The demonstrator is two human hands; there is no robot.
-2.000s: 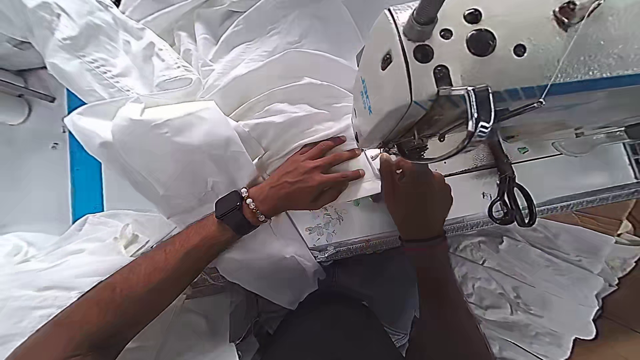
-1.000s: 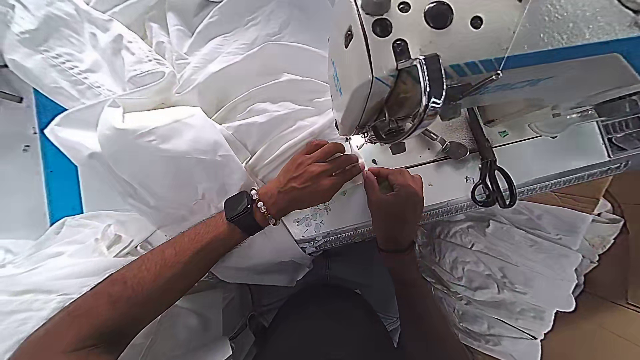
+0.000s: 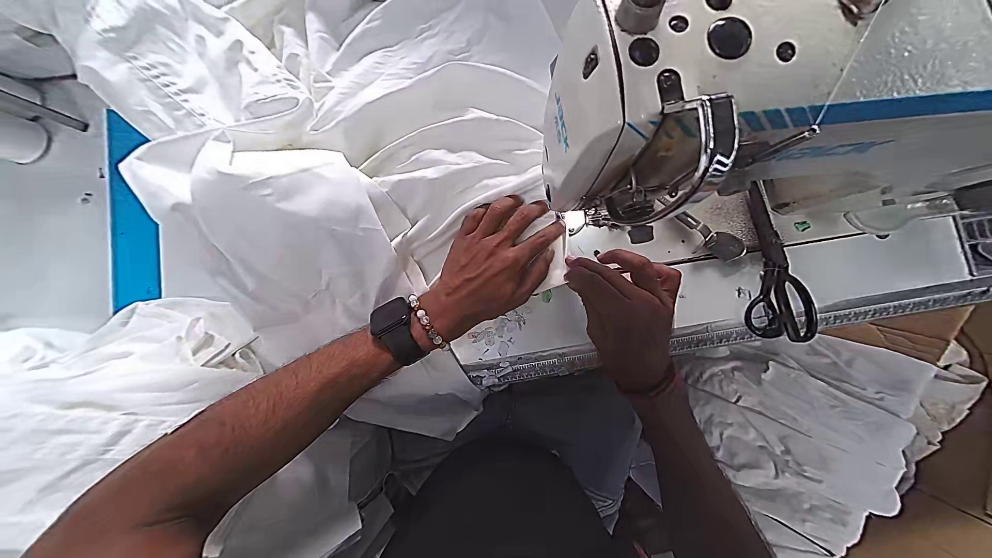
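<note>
White fabric [image 3: 287, 209] lies in folds to the left of a Jack sewing machine [image 3: 659, 116], its edge reaching the lit needle area. My left hand [image 3: 500, 260] rests flat on this fabric just left of the presser foot [image 3: 577, 221], fingers a little spread. My right hand [image 3: 624, 310] is in front of the needle area, thumb and index finger pinched at the fabric's edge, close to the left fingertips. Whether the needle is in the cloth cannot be told.
Black-handled scissors [image 3: 781, 302] lie on the machine bed, right of my right hand. A measuring tape [image 3: 713, 337] runs along the table's front edge. More white fabric [image 3: 806, 418] hangs at the lower right, above cardboard [image 3: 922, 504]. White cloth [image 3: 101, 395] is heaped at the left.
Two seconds ago my right hand was up beside the needle area; it has come down toward me and now pinches the fabric edge. My left hand has stayed on the cloth. The view has shifted slightly.
</note>
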